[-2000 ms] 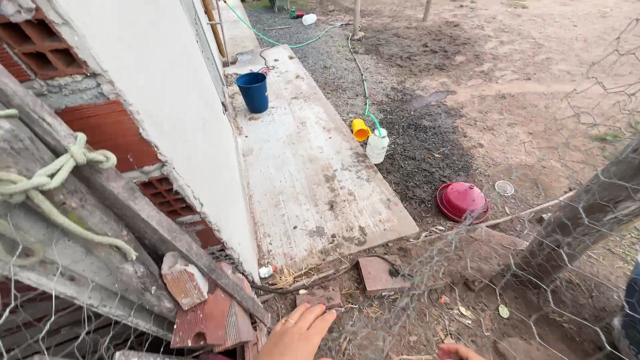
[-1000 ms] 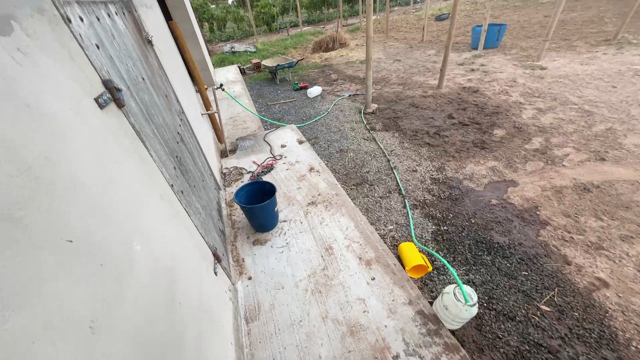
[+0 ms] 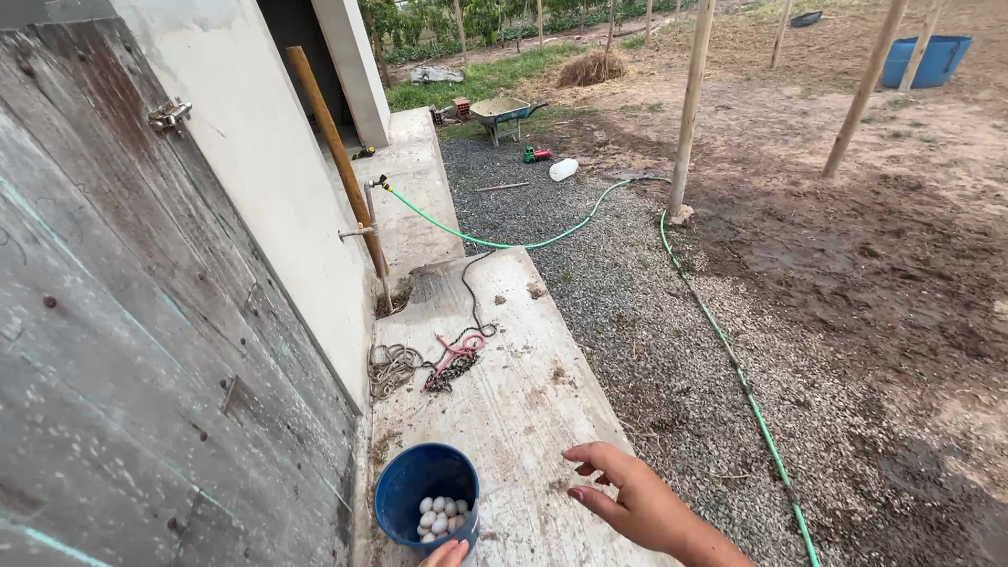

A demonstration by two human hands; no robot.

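Note:
A blue plastic bucket [image 3: 391,504] stands on the concrete walkway at the lower left, beside the plank door. Several white eggs [image 3: 442,516] lie in it. The fingers of my left hand [image 3: 447,554] are at the bucket's near rim; most of this hand is below the view, and whether it grips the rim I cannot tell. To the right of the bucket, my right hand [image 3: 622,496] is over the walkway, fingers bent and apart, holding nothing.
A weathered plank door [image 3: 157,315] borders the walkway [image 3: 504,417] on the left. Ropes [image 3: 453,362] lie on the concrete ahead, near a standpipe [image 3: 372,228]. A green hose [image 3: 736,362] crosses the gravel at right. Wooden posts [image 3: 693,102] and a wheelbarrow [image 3: 500,114] stand farther off.
The view has moved forward along the walkway, past the wire mesh. The bucket is now close, with its eggs in sight and my left fingers at its rim. No hands show one second ago.

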